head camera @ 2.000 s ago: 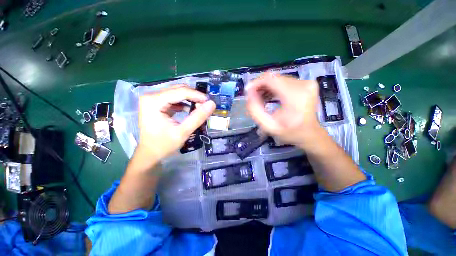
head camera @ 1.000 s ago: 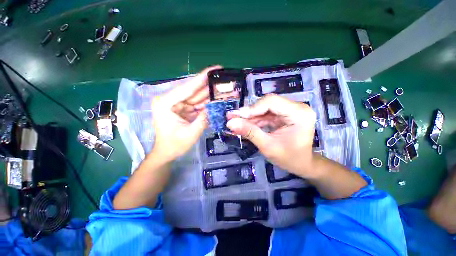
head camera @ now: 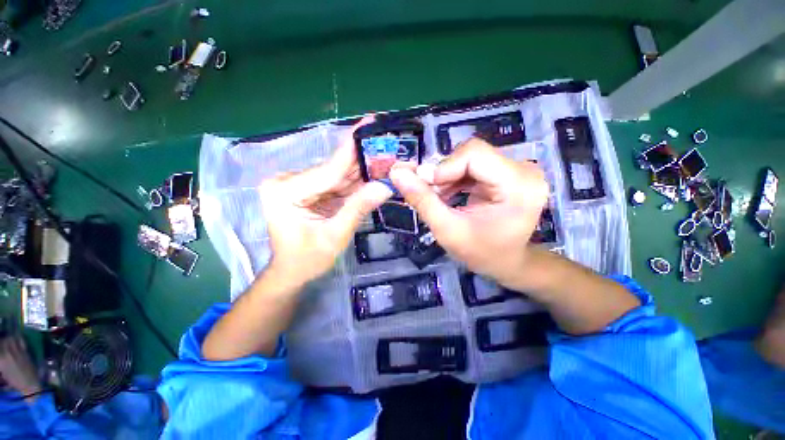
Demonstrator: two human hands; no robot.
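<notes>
My left hand (head camera: 314,215) holds a black phone housing (head camera: 415,131) upright above the translucent tray (head camera: 250,172). A main board (head camera: 380,148), blue at its top and reddish below, lies against the housing. My right hand (head camera: 482,202) has its fingertips at the board's lower end, meeting the left thumb. A small dark display (head camera: 398,216) with a bright edge hangs just below the fingertips. Whether the right fingers grip the board or press on it is hard to tell. More black housings (head camera: 398,296) lie in the tray pockets.
A heap of small screens and boards (head camera: 689,193) lies right of the tray, smaller groups at left (head camera: 181,219) and upper left (head camera: 200,56). A slanting grey post (head camera: 689,64) stands at upper right. A black fan (head camera: 96,363) and cables are at lower left, with another person's hand (head camera: 17,363).
Earlier the blue board was between my fingertips, in front of the housing. Now it lies against the housing, which my left hand took hold of after the first frame. The display hangs below.
</notes>
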